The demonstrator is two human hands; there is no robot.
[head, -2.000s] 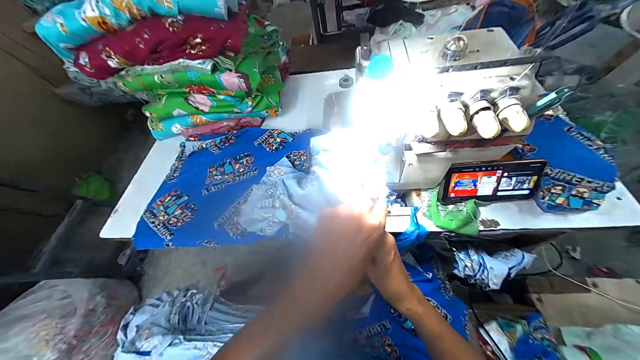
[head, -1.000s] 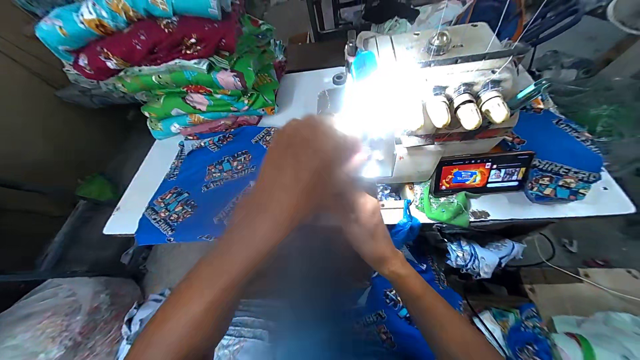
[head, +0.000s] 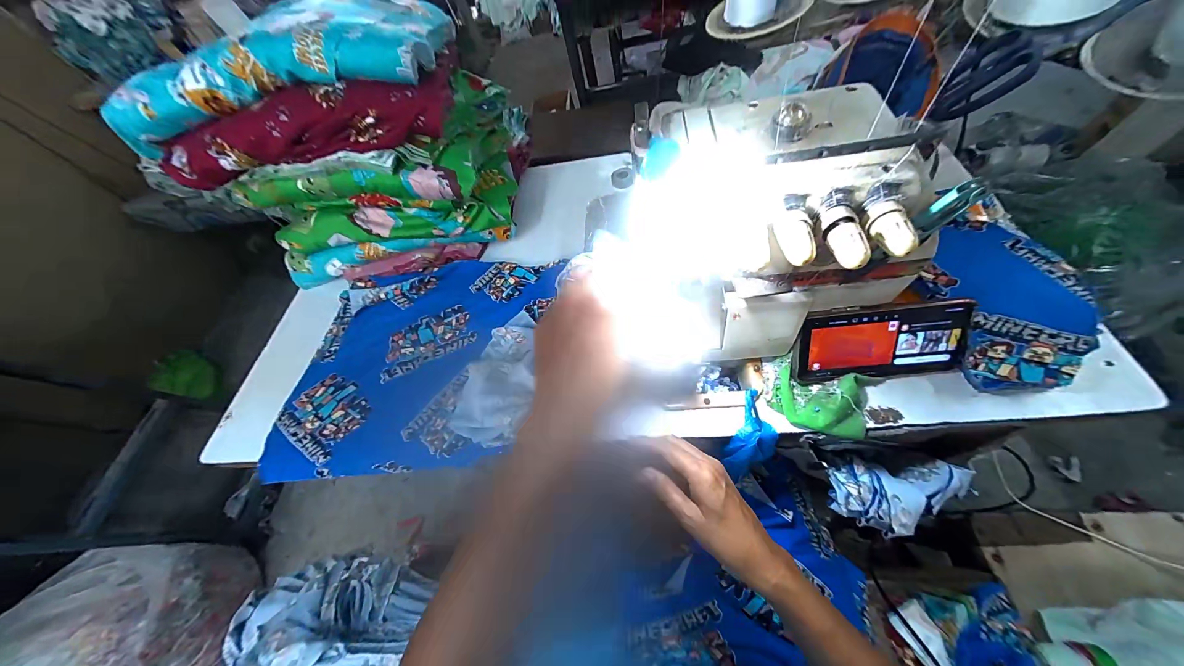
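Observation:
A blue printed fabric piece [head: 416,370] lies on the left of the white sewing table [head: 236,421], its pale underside partly turned up. My left hand [head: 578,342] is blurred beside the glare at the overlock sewing machine [head: 814,231], over the fabric's right part; its fingertips are washed out, and whether they grip is unclear. My right hand [head: 689,486] is at the table's front edge with its fingers spread and bent, above more blue printed fabric [head: 777,592] that hangs below. No held cloth shows in it. Bright lamp light hides the machine's needle area.
Folded printed fabrics [head: 370,185] are piled at the back left. A tablet or phone [head: 883,340] leans against the machine near a green cloth [head: 823,398]. Thread cones [head: 749,11] stand behind. Crumpled pale cloths [head: 333,606] and a plastic bag [head: 139,601] are below the table.
My hands, close together two seconds ago, are now apart. My right hand has come down to the table's front edge. The pale turned-up fabric, covered one second ago, shows again.

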